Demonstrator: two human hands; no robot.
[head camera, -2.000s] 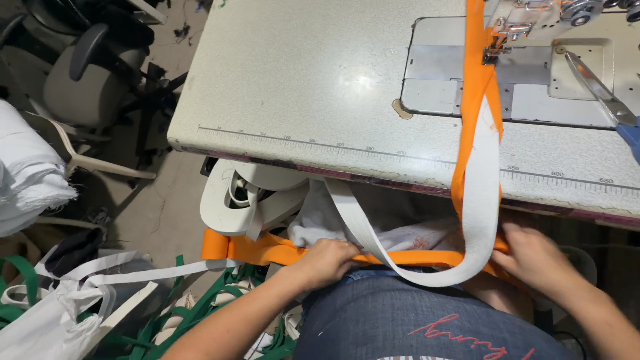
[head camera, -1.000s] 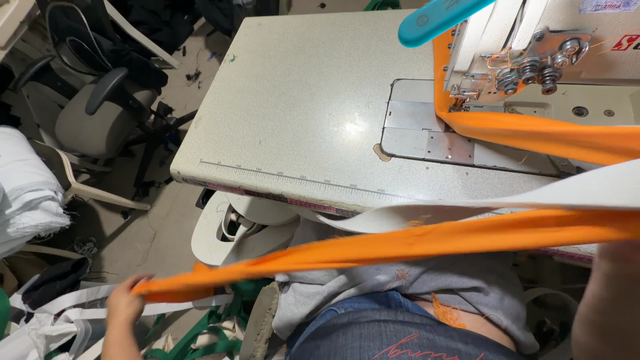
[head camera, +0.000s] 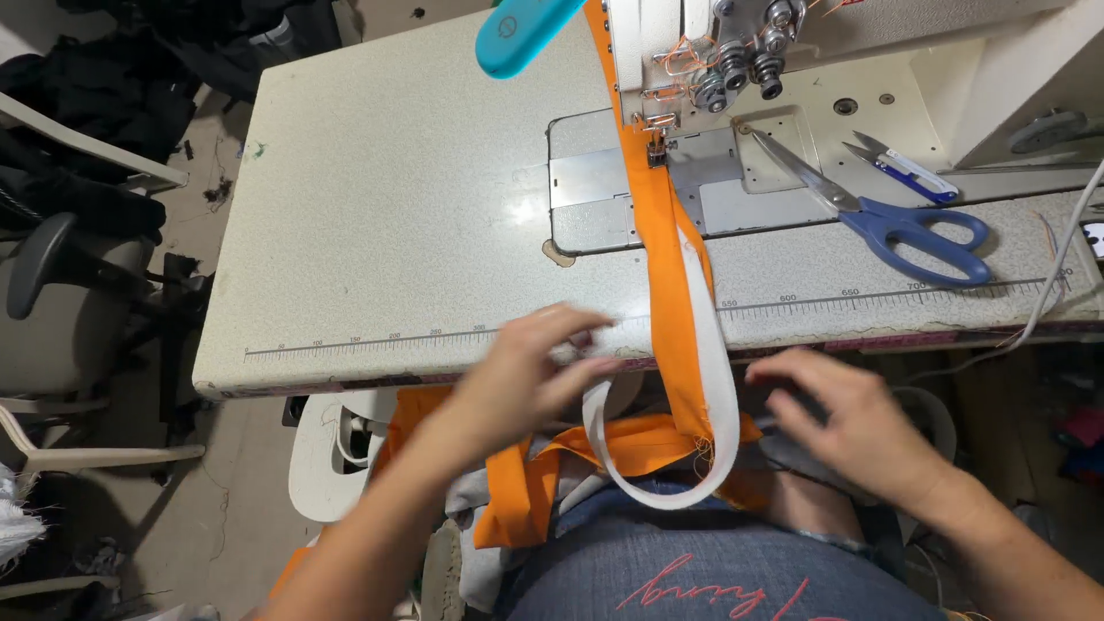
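Note:
An orange fabric strip (head camera: 668, 302) runs from under the presser foot (head camera: 657, 153) of an industrial sewing machine (head camera: 690, 60) over the table's front edge and lies in folds on my lap. A white band (head camera: 720, 388) hangs beside it in a loop. My left hand (head camera: 535, 371), somewhat blurred, is left of the strip at the table edge, fingers apart, near one end of the white loop; whether it touches the band is not clear. My right hand (head camera: 828, 414) is right of the loop with fingers spread and nothing in it.
Blue-handled scissors (head camera: 914, 233) and thread snips (head camera: 906, 168) lie on the sewing table (head camera: 388, 216) at the right. A teal object (head camera: 526, 34) juts in at the top. An office chair (head camera: 78, 285) stands to the left. A pale cable (head camera: 1048, 276) crosses the right corner.
A second ago the orange strip was stretched sideways, its left end in my left hand; now it hangs down from the machine. My left hand has let go of that end and moved right.

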